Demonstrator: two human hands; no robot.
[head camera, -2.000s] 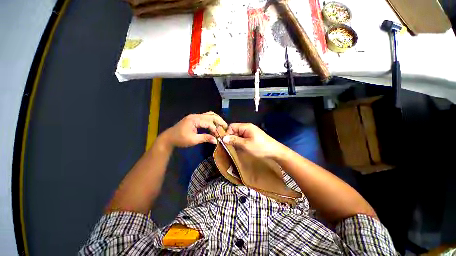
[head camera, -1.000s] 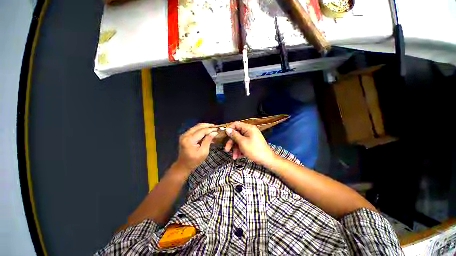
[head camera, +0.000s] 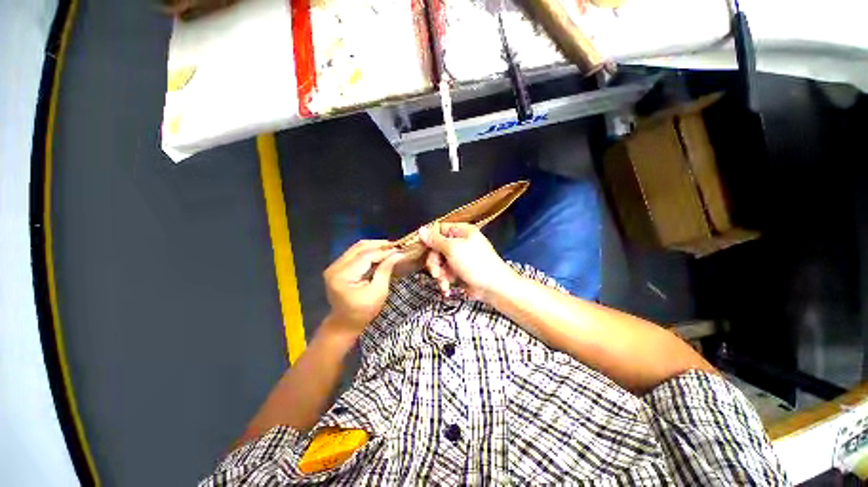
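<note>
A brown leather pouch (head camera: 492, 204) is held above my lap, its long open edge pointing up and to the right. My left hand (head camera: 358, 282) pinches its left end between thumb and fingers. My right hand (head camera: 463, 257) grips the same edge just to the right, with fingertips close to my left ones. Any small part between the fingertips is too small to tell. The narrow bar anvil (head camera: 448, 124) sticks out over the table edge beyond my hands, its pale tip apart from the pouch.
The white-covered table (head camera: 233, 76) lies ahead, with red tape. A thin dark tool (head camera: 515, 80), a wooden hammer handle (head camera: 567, 38) and a black-gripped tool (head camera: 744, 62) lie at its edge. A cardboard box (head camera: 666, 181) stands below right. A brown pile shows at the top left, cut off.
The pouch has swung from pointing down toward my lap to pointing up and right. Both hands stay on it and have shifted slightly left. The view has moved so that less of the table shows.
</note>
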